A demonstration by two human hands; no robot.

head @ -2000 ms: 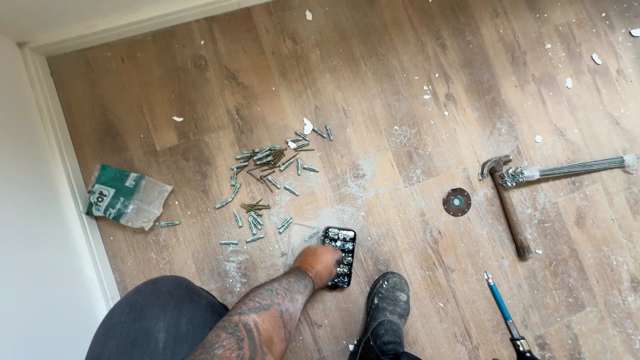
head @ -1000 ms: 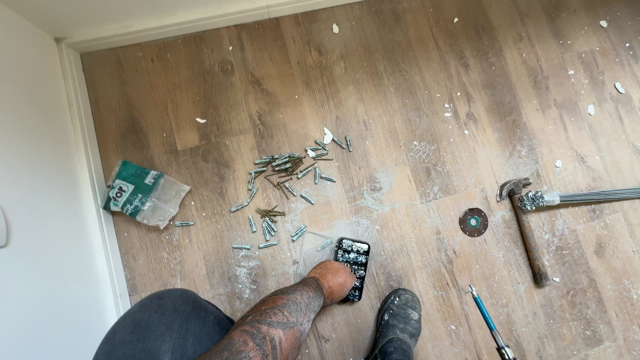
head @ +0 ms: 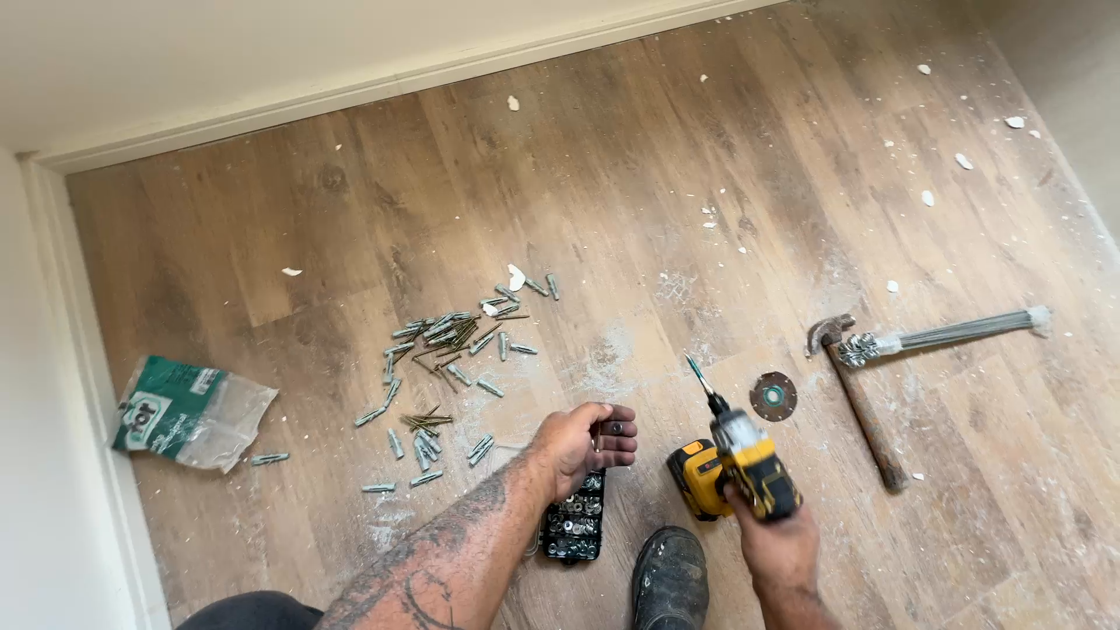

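Note:
My left hand (head: 588, 442) is palm up with curled fingers, a small dark nut or washer lying on the fingers and what looks like a thin screw by the thumb. Beneath it, a black compartment case (head: 573, 525) of washers and nuts sits on the floor. My right hand (head: 774, 534) grips a yellow and black cordless impact driver (head: 752, 459), its bit pointing up and away. Left of my hands lie grey wall plugs (head: 488, 387) and brass-coloured screws (head: 426, 420), scattered and in a loose pile.
A torn green and clear plastic bag (head: 197, 411) lies at left. Right of the driver are a cutting disc (head: 773, 396), a claw hammer (head: 862, 411) and a bundle of metal rods (head: 962, 331). My boot (head: 670, 577) stands near the case. White chips (head: 927, 199) dot the floor; skirting (head: 394, 86) edges it.
The arm that reached into the case has lifted, and my left hand is now turned palm up above it. My right hand has come into view with the impact driver.

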